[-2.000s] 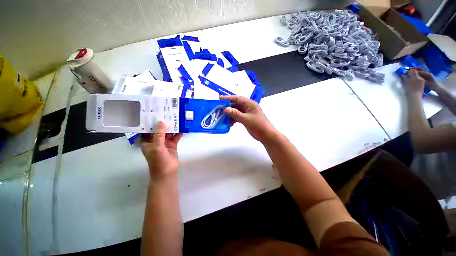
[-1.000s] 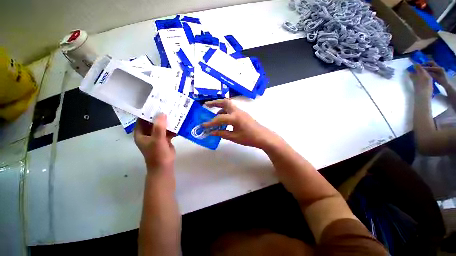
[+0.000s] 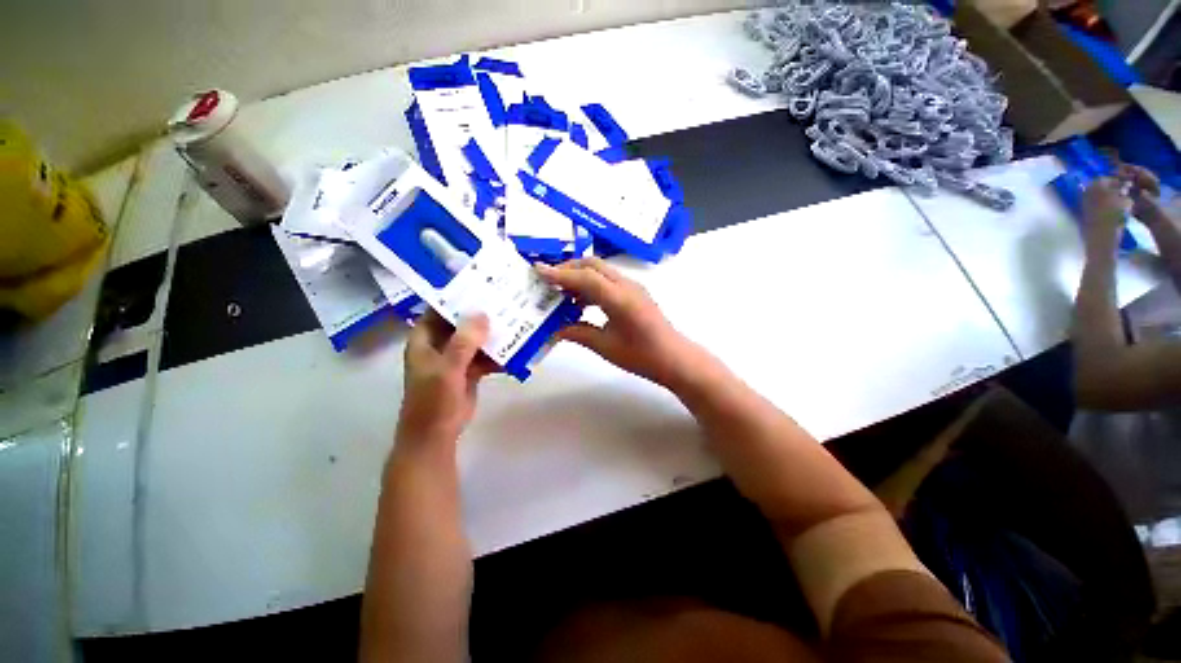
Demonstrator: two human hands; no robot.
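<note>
A white retail box (image 3: 499, 288) with a cut-out window is held tilted above the table, its far end pointing up and left. Blue and a white shape show behind its window. Blue flaps show at its near end. My left hand (image 3: 447, 369) grips the box from below, its thumb on the front face. My right hand (image 3: 615, 317) holds the near right end, its fingers at the corner by the blue flaps.
A pile of white-and-blue cartons (image 3: 602, 194) lies behind the box. A can (image 3: 233, 162) and a yellow bag (image 3: 45, 227) are at left. A cable heap (image 3: 894, 97) and a brown carton (image 3: 1056, 78) are at back right. Another person's hands (image 3: 1120, 194) work at far right.
The blue tray with the cable has gone from sticking out of the box to inside it, behind the window. The box has turned, its near end swinging down.
</note>
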